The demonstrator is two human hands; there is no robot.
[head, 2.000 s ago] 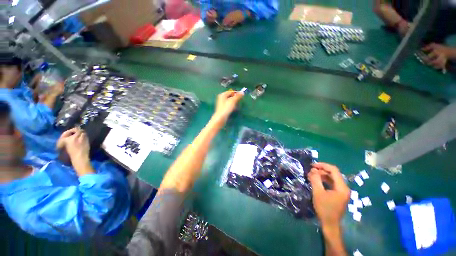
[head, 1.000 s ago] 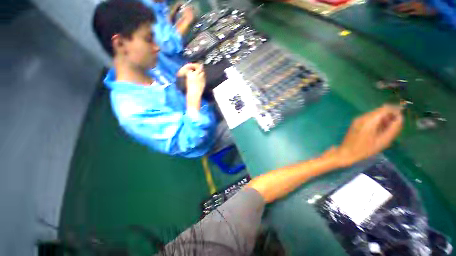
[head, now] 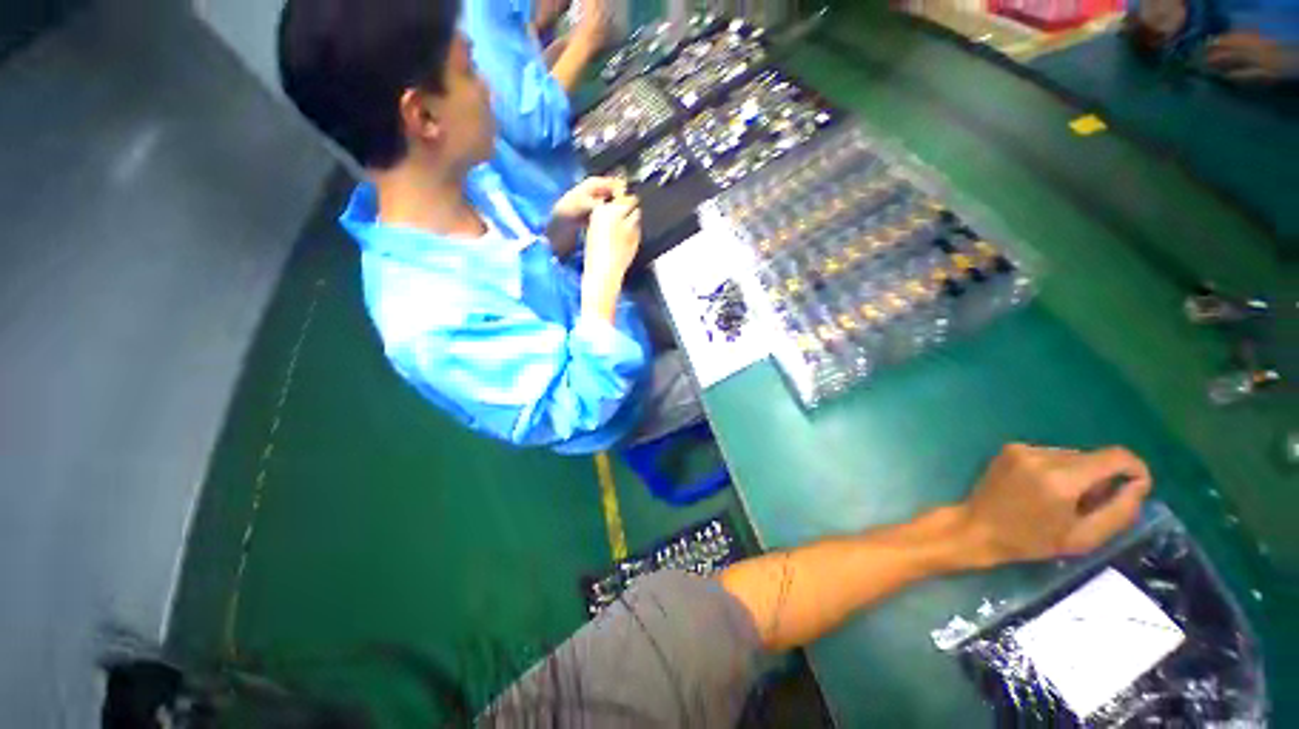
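My left hand is curled just above the upper edge of the clear parts bag. A dark spot shows between its fingers; whether it is a held part or shadow, I cannot tell. The bag is full of dark pieces, has a white label and is cut off by the bottom edge. Two small circuit board assemblies lie on the green belt beyond my hand, one nearer and one farther. My right hand is out of the picture.
A neighbour in a blue smock sits at left. Stacked clear blister trays and a white sheet with black parts lie on the bench. A yellow square is on the belt. A tray of parts is below the bench edge.
The view has swung left, and my right hand has left the picture. My left hand has come back from the assemblies on the belt to the bag's upper edge.
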